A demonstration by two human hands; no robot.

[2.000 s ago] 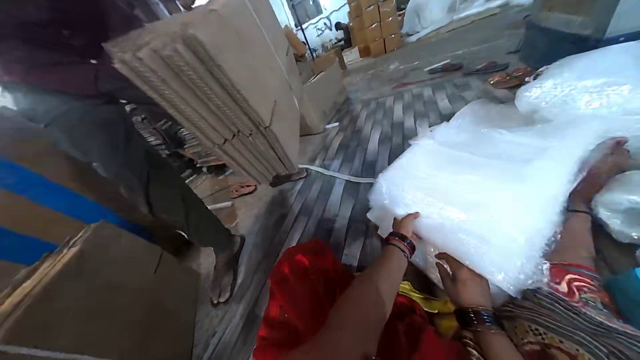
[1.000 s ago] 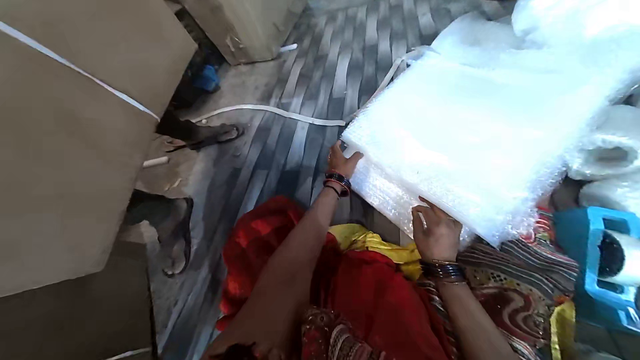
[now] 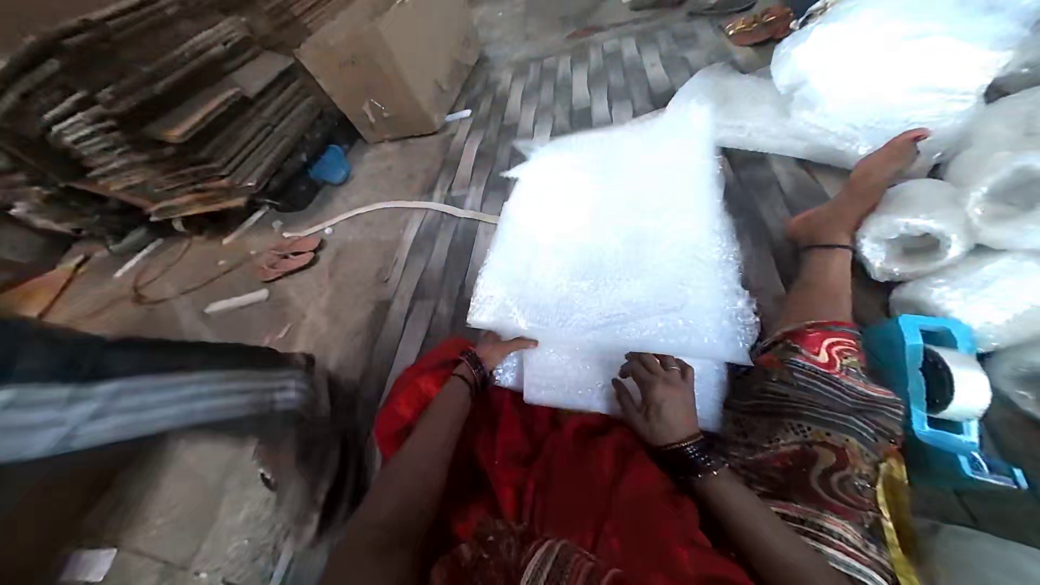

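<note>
A stack of white bubble wrap sheets lies on the striped mat before me, its near edge by my lap. My left hand rests at the near left corner, thumb pointing right along the upper layer's edge; whether it grips a sheet I cannot tell. On the lower, nearer strip of bubble wrap lies my right hand, fingers bent and slightly apart; it may touch the upper layer's edge. Both wrists bear bangles.
To my right are a blue tape dispenser and rolls of bubble wrap beside my bare foot. Flattened cardboard, a cardboard box, a sandal and a white strap are further left. A person's blurred trouser leg is close at left.
The person's large cardboard load has gone from the left of view, showing the flattened cardboard behind. My hands remain at the near edge of the bubble wrap. The view has shifted.
</note>
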